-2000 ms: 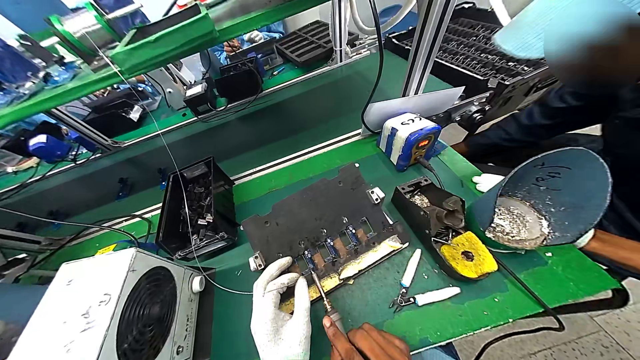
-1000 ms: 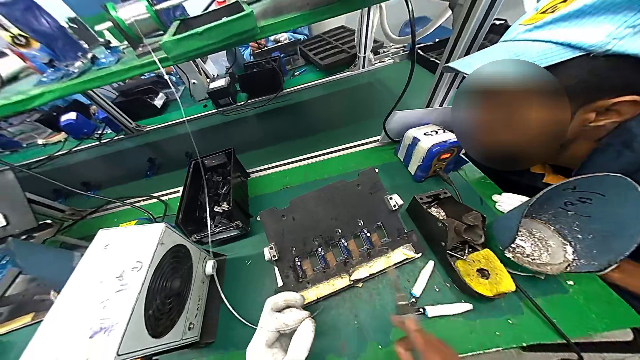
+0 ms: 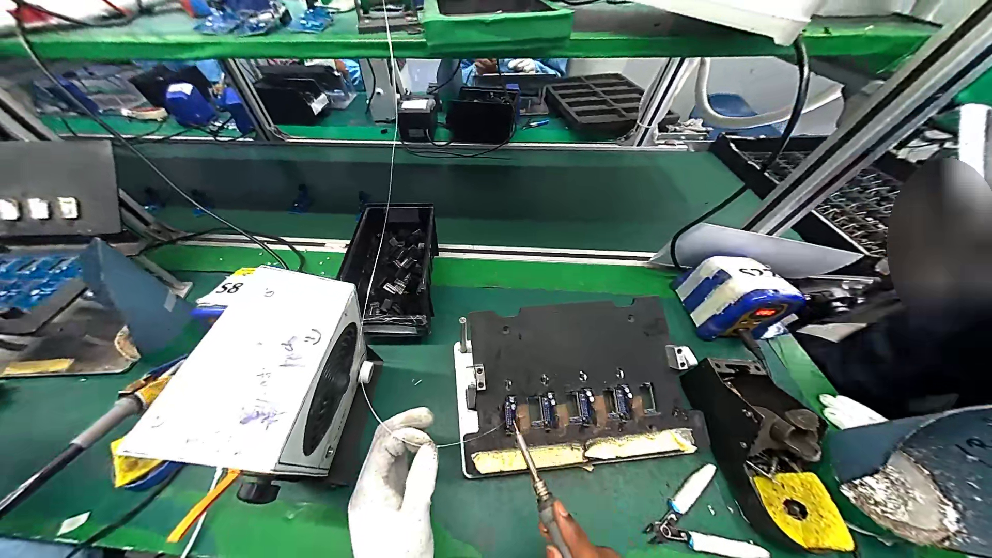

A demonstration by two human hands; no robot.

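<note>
My left hand [image 3: 395,480], in a white glove, pinches a thin solder wire [image 3: 457,444] between thumb and finger. The wire runs on to a black fixture plate [image 3: 566,341]. My bare right hand [image 3: 573,535] grips a soldering iron [image 3: 539,484], its tip at the leftmost of several small blue circuit boards [image 3: 510,413] seated in the plate's slots. Yellowed strips [image 3: 535,457] lie along the plate's front edge. A pair of flush cutters [image 3: 682,515] with white-and-blue handles lies to the right.
A white fume extractor [image 3: 256,372] stands left, a black bin of small parts [image 3: 395,271] behind it. At right are a blue soldering station [image 3: 736,298], an iron holder with yellow sponge [image 3: 806,511], a container of solder waste [image 3: 899,496] and another person's gloved hand [image 3: 852,411].
The view has swung so the plate sits straighter. The iron, low near the cutters one second ago, is now at the leftmost board. The person at right has moved mostly out of view.
</note>
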